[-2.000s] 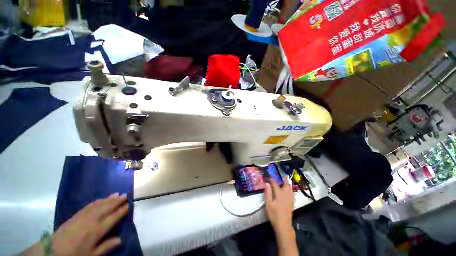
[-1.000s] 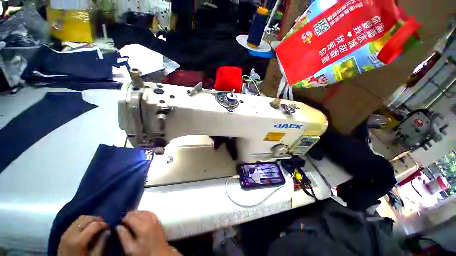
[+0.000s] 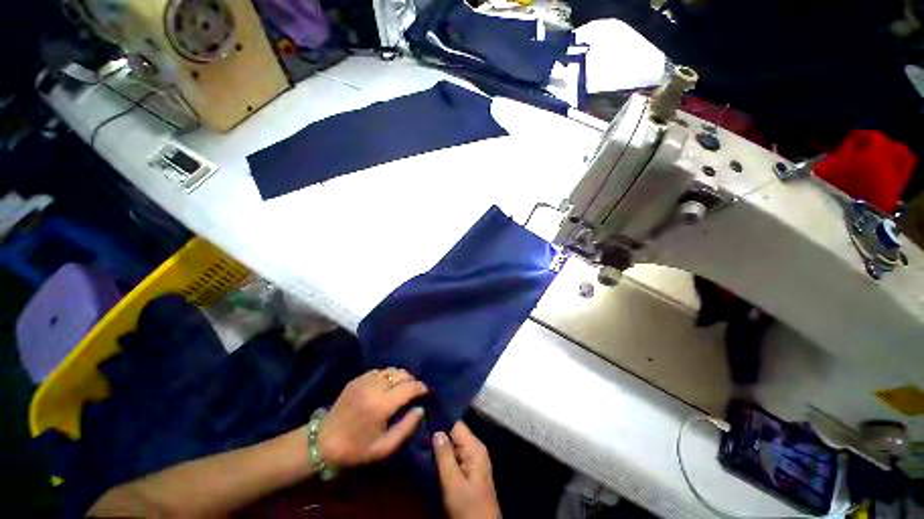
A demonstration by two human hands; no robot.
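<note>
A navy cut piece [image 3: 456, 304] lies on the white table, its upper right corner at the lit needle and presser foot [image 3: 559, 257] of the sewing machine [image 3: 750, 233]. Its near end hangs over the table's front edge. My left hand [image 3: 370, 418], with a ring and a green bracelet, pinches the piece's near edge at the table's front. My right hand [image 3: 466, 471] is beside it, partly cut off by the bottom edge, with thumb and finger on the same edge of the cloth.
A second navy panel [image 3: 375, 139] lies flat behind. A yellow basket [image 3: 193, 269] with dark cloth stands at lower left. A smartphone [image 3: 778, 458] with a white cable lies at lower right. A beige machine [image 3: 218, 61] stands at upper left, and stacked navy pieces [image 3: 496, 46] lie at the back.
The view has swung left, bringing the basket and beige machine into sight. My right hand has left the phone where it was two seconds ago and is now at the cloth beside my left hand.
</note>
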